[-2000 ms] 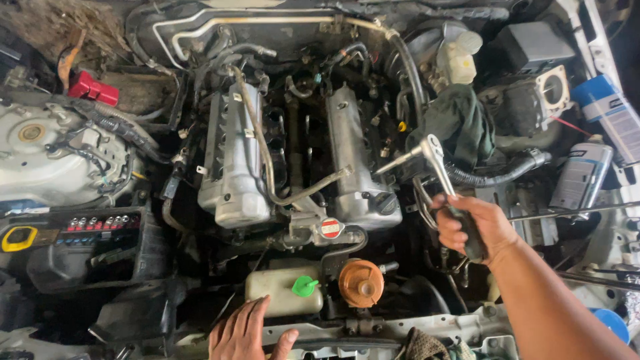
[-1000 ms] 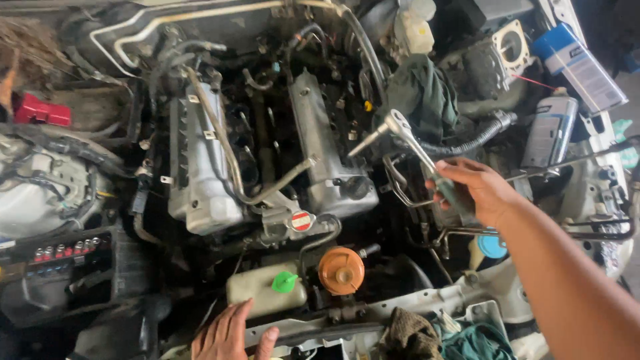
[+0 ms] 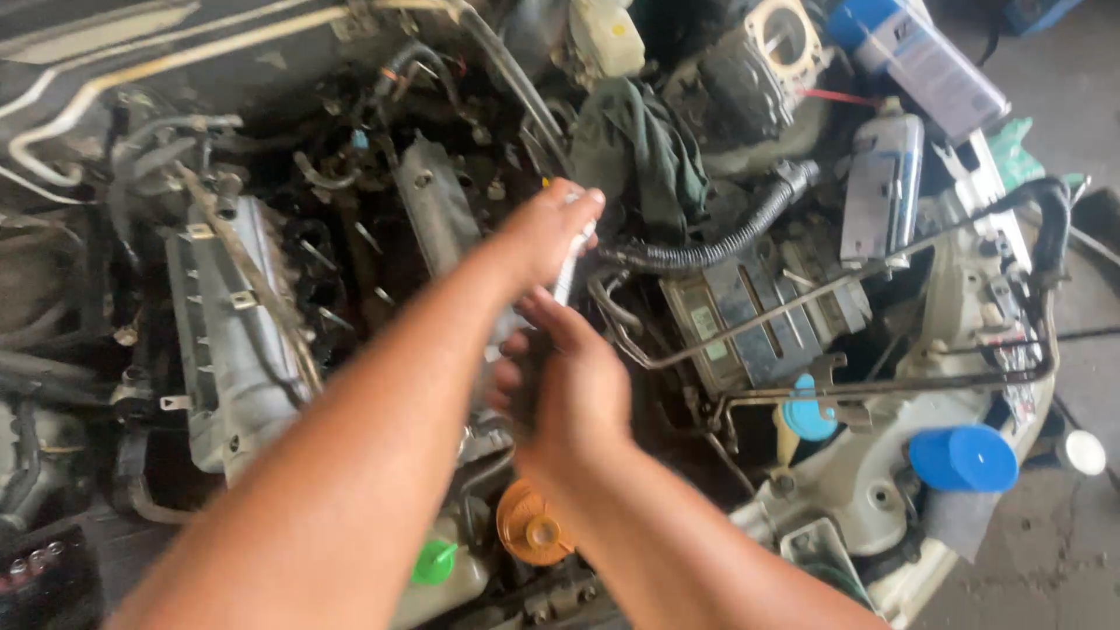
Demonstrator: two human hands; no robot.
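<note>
My right hand [image 3: 569, 385] is closed round the dark handle of a ratchet wrench [image 3: 570, 267], over the right valve cover [image 3: 442, 206] of the engine. At the ratchet's head, my left hand [image 3: 551, 223] wraps its fingers over the top, so the head and what lies below it are mostly hidden. The left forearm crosses in front of the engine. Beside my left hand, a dark green cloth [image 3: 634, 149] is draped over parts at the right. The left valve cover [image 3: 241, 324] lies further left, with a metal pipe across it.
A corrugated hose [image 3: 709, 254] and thin metal pipes [image 3: 787, 306] run to the right of my hands. Spray cans [image 3: 884, 188] rest on the right fender side. An orange cap [image 3: 534, 525] and a reservoir with a green cap [image 3: 435, 562] are near the front. A blue cap [image 3: 962, 458] stands at the right.
My left hand has moved from the front edge by the reservoir up to the ratchet's head. The ratchet, earlier held up and visible, is now largely covered by both hands. The view has shifted right.
</note>
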